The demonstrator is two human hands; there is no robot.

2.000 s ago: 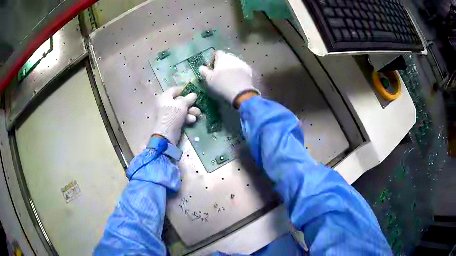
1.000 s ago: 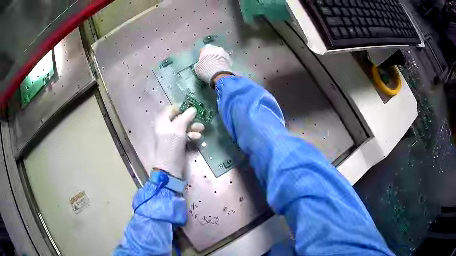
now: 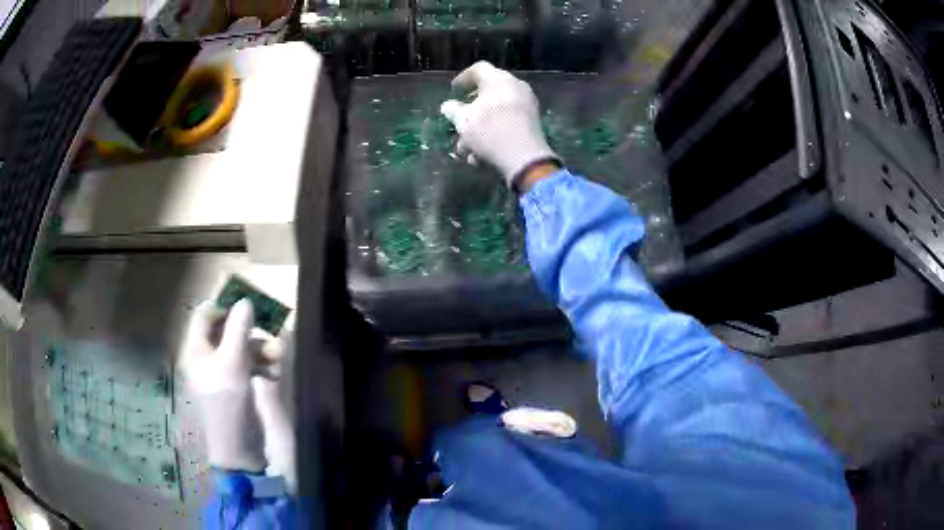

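My left hand (image 3: 230, 378), in a white glove, holds a small dark green circuit board (image 3: 253, 303) between thumb and fingers, over the machine's right edge. My right hand (image 3: 497, 116), also gloved, is above the clear blister tray (image 3: 362, 223) with green boards (image 3: 402, 240) in its pockets. Its thumb and fingers are curled and apart; I see no board clearly in them, and the view is blurred. The pale green fixture base (image 3: 112, 414) lies on the metal worktable at lower left, with no boards visible on it.
A black slotted rack (image 3: 828, 197) stands right of the tray. More trays (image 3: 466, 31) lie behind it. A yellow tape roll (image 3: 202, 104) and black keyboard (image 3: 64, 135) are on the machine at left. A shoe (image 3: 538, 421) shows on the floor below.
The view has swung right from the machine table to the trays. My right hand has left the fixture and is over the tray. My left hand has lifted a board away from the fixture.
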